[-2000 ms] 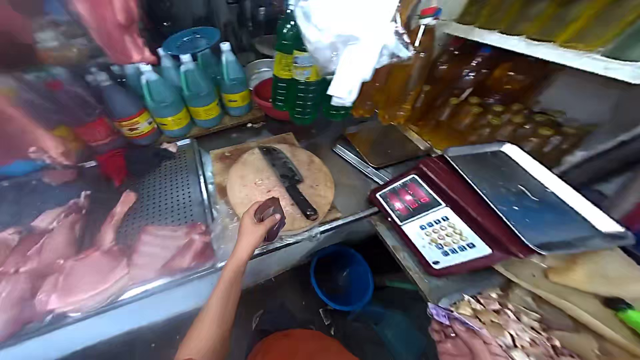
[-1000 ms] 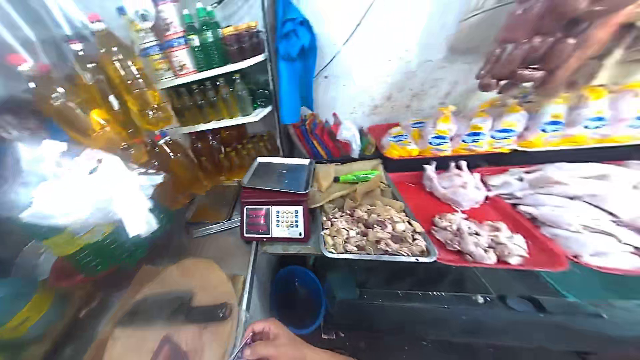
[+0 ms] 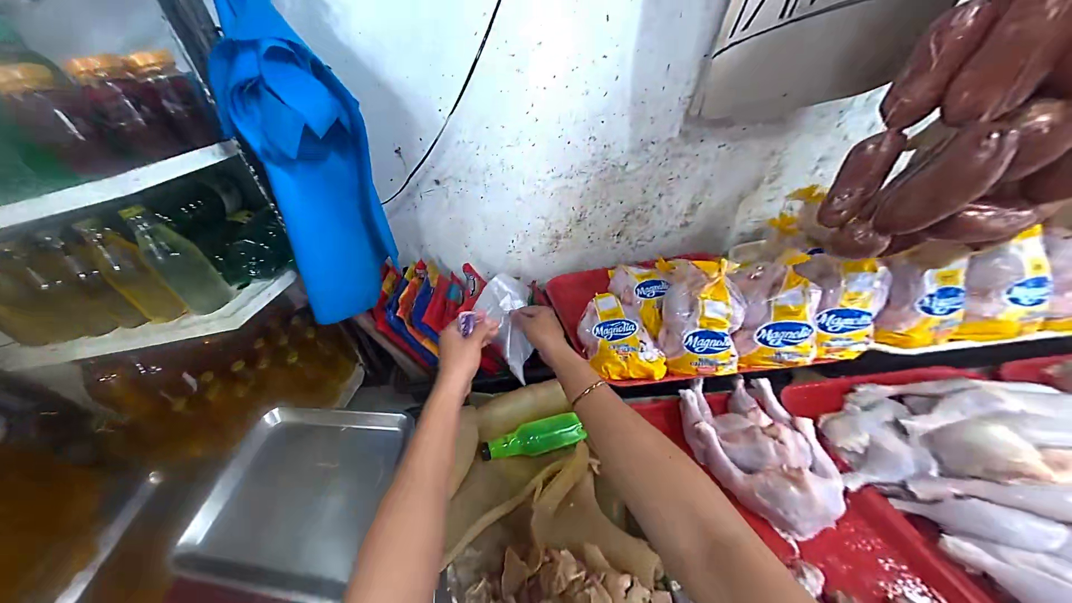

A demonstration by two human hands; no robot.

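My left hand (image 3: 466, 332) is closed on a small, crumpled purple item, perhaps a folded banknote, with its fingertips at the left edge of a white plastic bag (image 3: 505, 311). On the bag's right side is my right hand (image 3: 540, 325), its fingers pinching the plastic. Colourful packets (image 3: 419, 306) stand in a row just behind and left of the bag. Below my hands a green plastic bottle (image 3: 536, 436) lies on pale sheets of skin (image 3: 502, 486), and chopped meat pieces (image 3: 561, 578) are nearer to me.
An empty metal scale tray (image 3: 293, 502) is at lower left, beside shelves of bottles (image 3: 159, 260). A blue cloth or apron (image 3: 310, 167) hangs on the wall. Bagged chickens (image 3: 703, 318) line the back right; a red tray (image 3: 879, 536) holds raw chicken. Sausages (image 3: 963, 159) hang above.
The view has swung right, from the chopping board and knife to the chicken trays and wall. Both hands are now at the white bag; one second ago one hand was near the chopping board.
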